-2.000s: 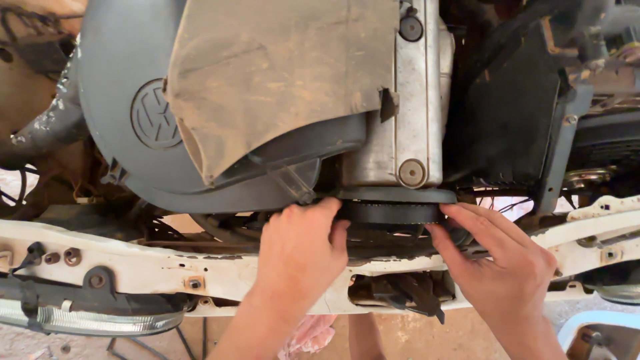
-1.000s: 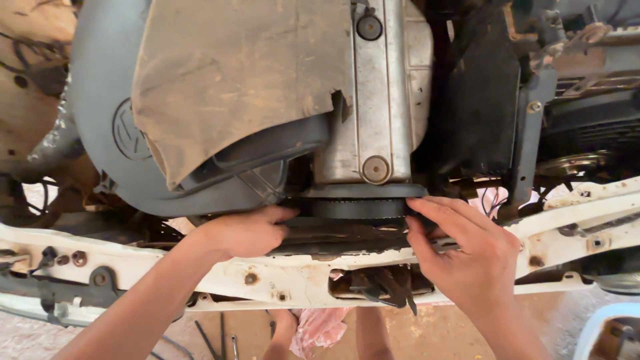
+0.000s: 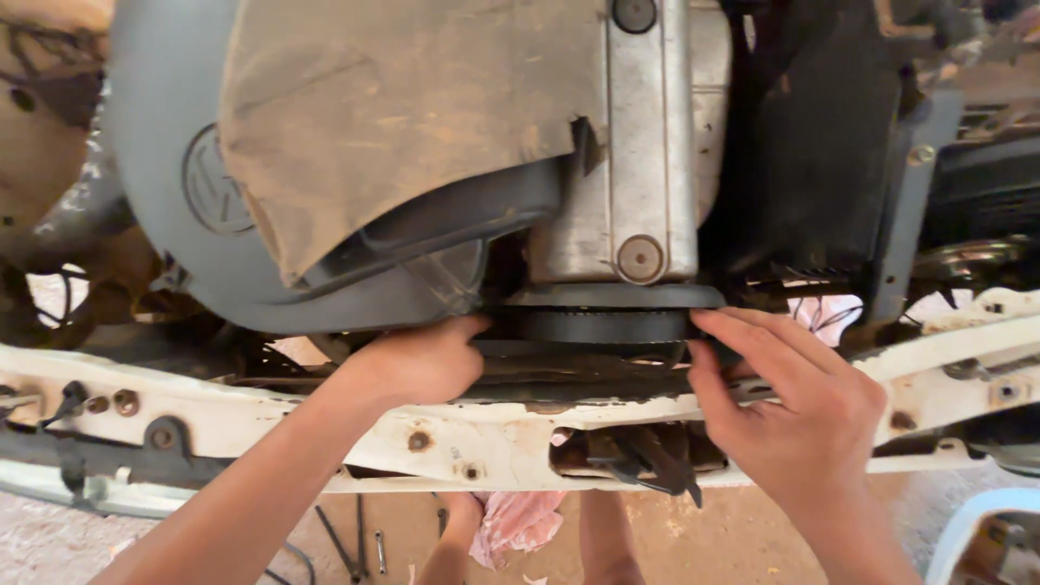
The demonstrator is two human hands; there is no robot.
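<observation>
A black toothed timing belt [image 3: 605, 327] runs around a pulley at the front end of the metal engine valve cover [image 3: 650, 146]. My right hand [image 3: 784, 398] pinches the belt's right side between thumb and fingers. On the other side, my left hand [image 3: 431, 357] reaches in beside the belt, below the round grey plastic air filter housing [image 3: 162, 203]. Its fingertips are hidden in the gap, so its hold cannot be told. A brown, worn sheet [image 3: 406, 106] lies over part of the housing and the valve cover.
The white front crossmember [image 3: 504, 439] of the car spans the view below my hands. A grey metal bracket [image 3: 914, 203] stands at the right. On the ground are a pink cloth [image 3: 520, 524], a wrench [image 3: 381, 552] and a light blue container [image 3: 963, 528] at the lower right corner.
My left hand has shifted from the belt's left edge deeper into the gap beside it, its fingertips now out of sight. My right hand stays at the belt's right side. The view has shifted somewhat.
</observation>
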